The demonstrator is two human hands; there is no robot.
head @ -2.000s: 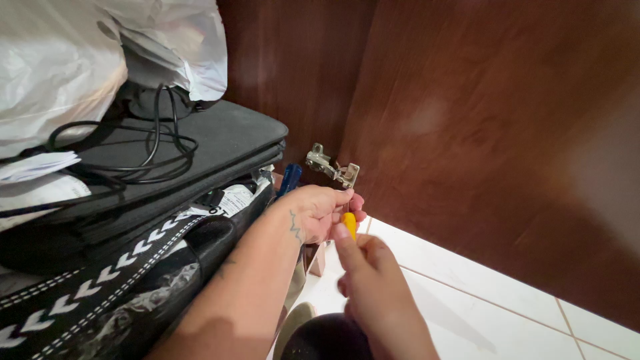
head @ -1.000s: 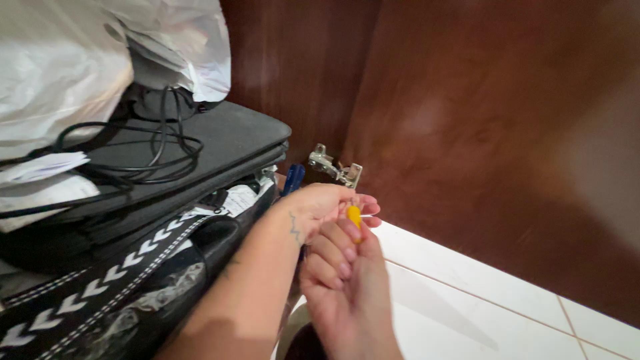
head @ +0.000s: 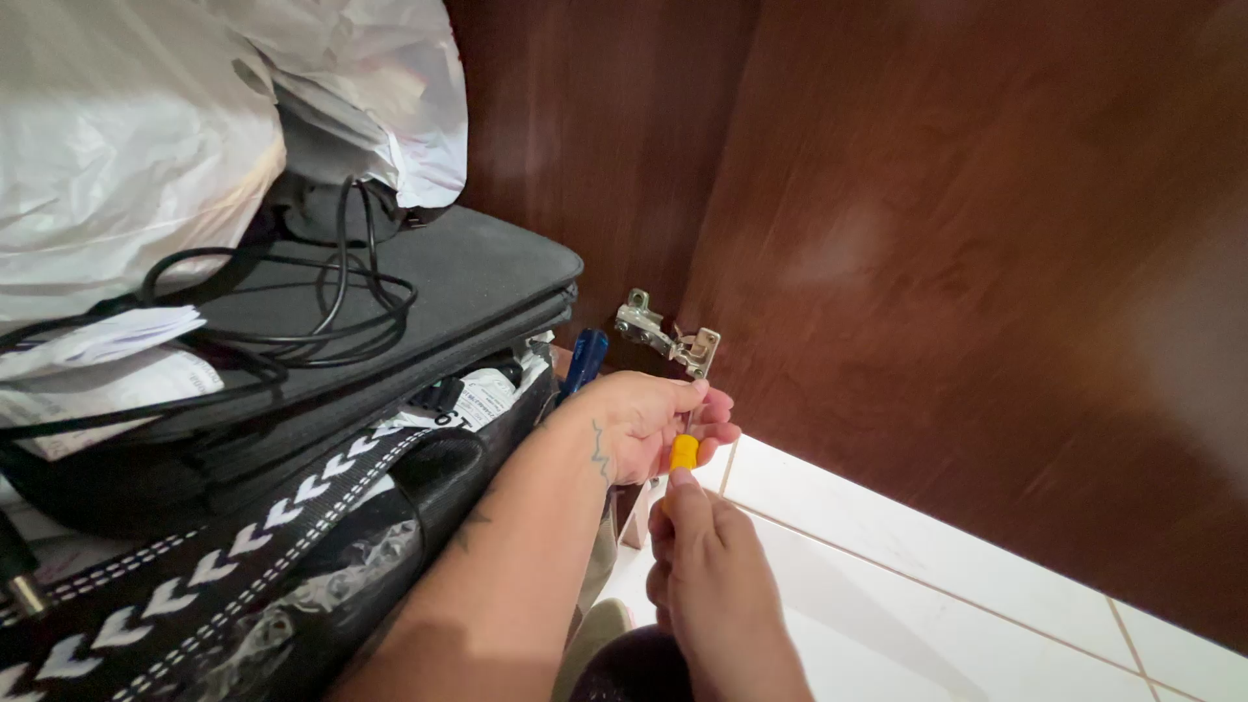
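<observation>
My right hand [head: 717,575] grips the yellow handle of a screwdriver [head: 684,452], whose thin shaft points up toward a metal cabinet hinge [head: 669,334]. The hinge joins the dark wooden side panel to the wooden door, near its lower edge. My left hand [head: 668,419] is around the screwdriver's shaft, thumb and forefinger meeting at the lower end of the hinge, the other fingers loosely curled. Whether those fingertips pinch the shaft or a screw is too small to tell. A dark blue handle [head: 585,361] stands just behind my left wrist.
At left, a black fabric case [head: 487,263] carries a coiled black cable [head: 341,292], papers [head: 117,390] and white plastic bags [head: 117,146]. A black strap with white chevrons [head: 244,546] lies below. The wooden door [head: 955,273] rises at right over white floor tiles [head: 877,595].
My right hand has shifted its grip on the yellow handle: its fingers wrapped high around it a second ago, and now more of the handle shows above them. My left hand has stayed by the hinge.
</observation>
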